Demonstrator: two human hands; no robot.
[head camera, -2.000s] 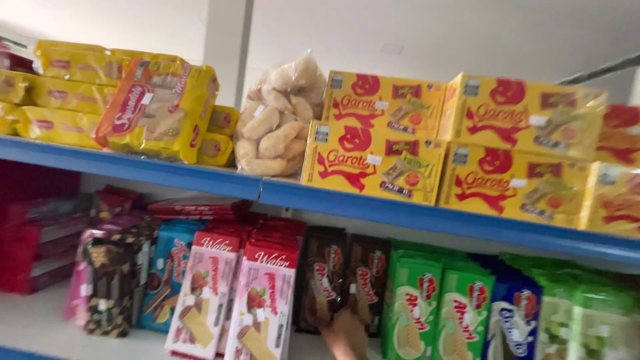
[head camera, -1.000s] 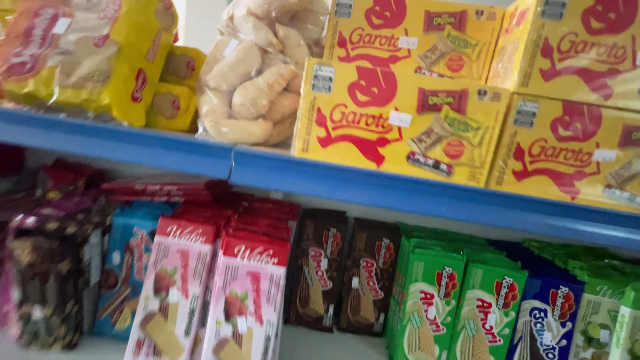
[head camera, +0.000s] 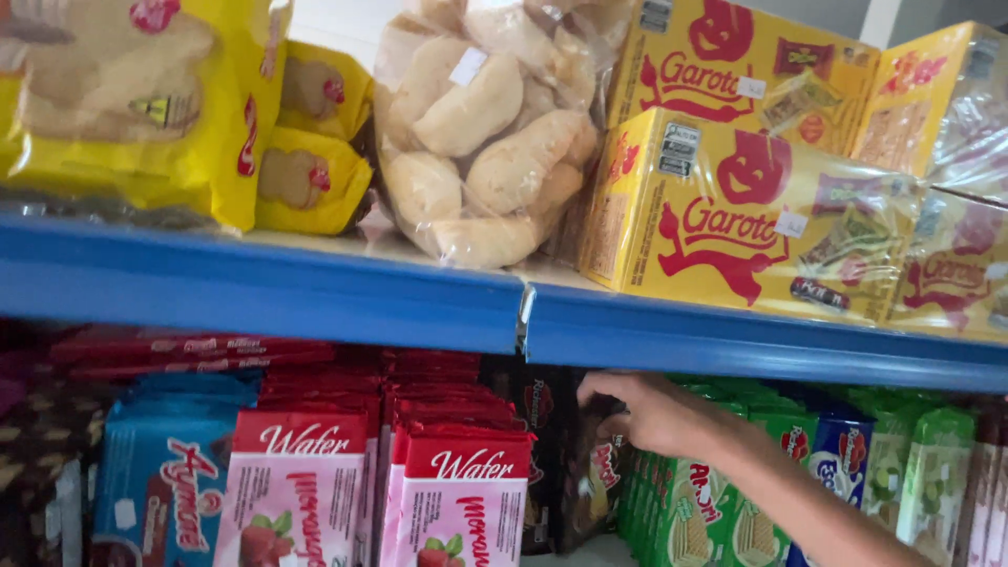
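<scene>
From the lower right, my right hand (head camera: 630, 405) reaches under the blue-edged shelf. Its fingers close over the top of a dark brown wafer packet (head camera: 591, 480), which tilts slightly. Another dark wafer packet (head camera: 537, 457) stands just left of it. Red and pink strawberry wafer packets (head camera: 465, 504) are further left, and green wafer packets (head camera: 693, 504) stand right of the hand, partly behind the forearm. My left hand is not in view.
A blue shelf edge (head camera: 315, 291) crosses above the hand. On that shelf are yellow biscuit packs (head camera: 134, 102), a clear bag of pale baked pieces (head camera: 488, 150) and yellow Garoto boxes (head camera: 756, 220). A blue wafer packet (head camera: 165, 472) stands at lower left.
A hand was at the dark packets two seconds ago and out of view one second ago; now it holds the right-hand dark packet's top. The view has moved closer to the shelf.
</scene>
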